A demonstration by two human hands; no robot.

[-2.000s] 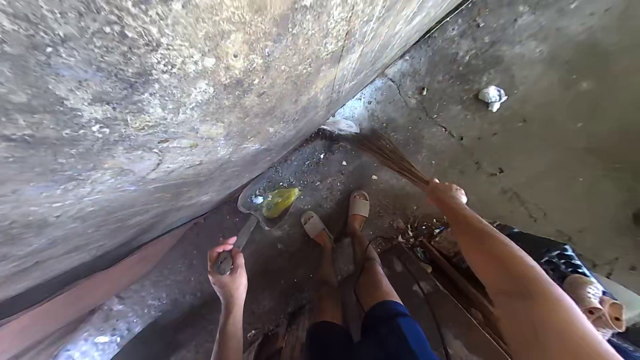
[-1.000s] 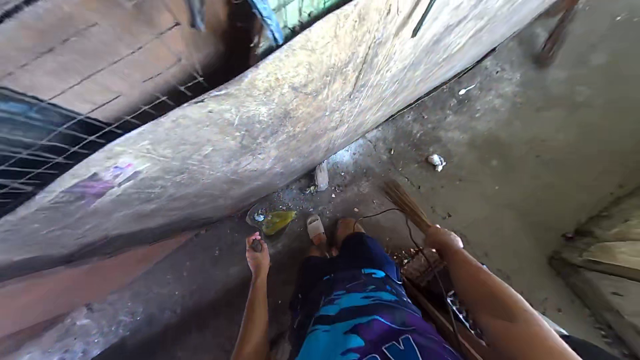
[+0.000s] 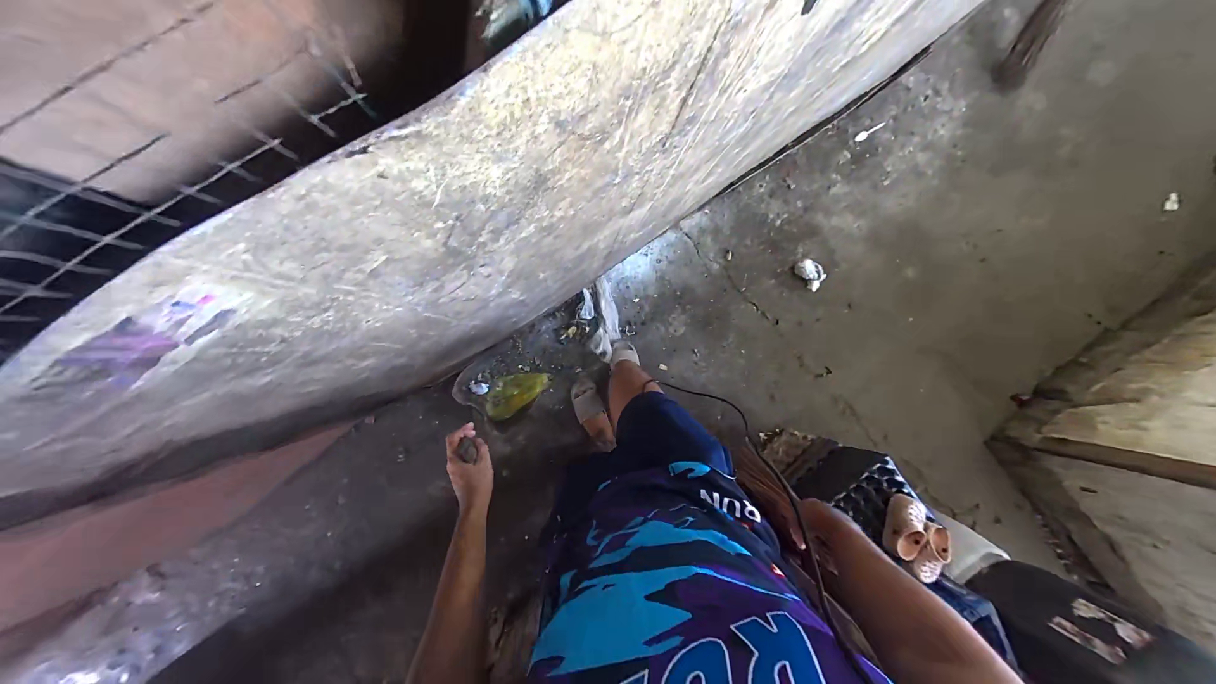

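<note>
My left hand (image 3: 470,464) grips the handle end of a dustpan (image 3: 465,388), whose pan lies on the floor by the base of the wall. A yellow plastic wrapper (image 3: 516,395) and small litter lie in or at the pan. My right hand (image 3: 803,527) is low at my right side, partly hidden by shirt and cord. Beside it the bristles of a stick broom (image 3: 758,483) show; the hand's hold on the broom is mostly hidden. A whitish plastic strip (image 3: 605,318) lies at the wall's foot, touching or close to my foot in a slipper (image 3: 623,352).
A worn wall (image 3: 408,228) runs diagonally across, with wire mesh (image 3: 171,204) above left. A crumpled white scrap (image 3: 810,274) and a white spoon-like piece (image 3: 868,132) lie on the concrete floor. Clog shoes (image 3: 917,539) rest at right. A dark cord (image 3: 727,404) passes beside my leg.
My right hand, out to the right with the broom before, has come in close to my body. One foot has moved forward to the whitish plastic. The view has shifted.
</note>
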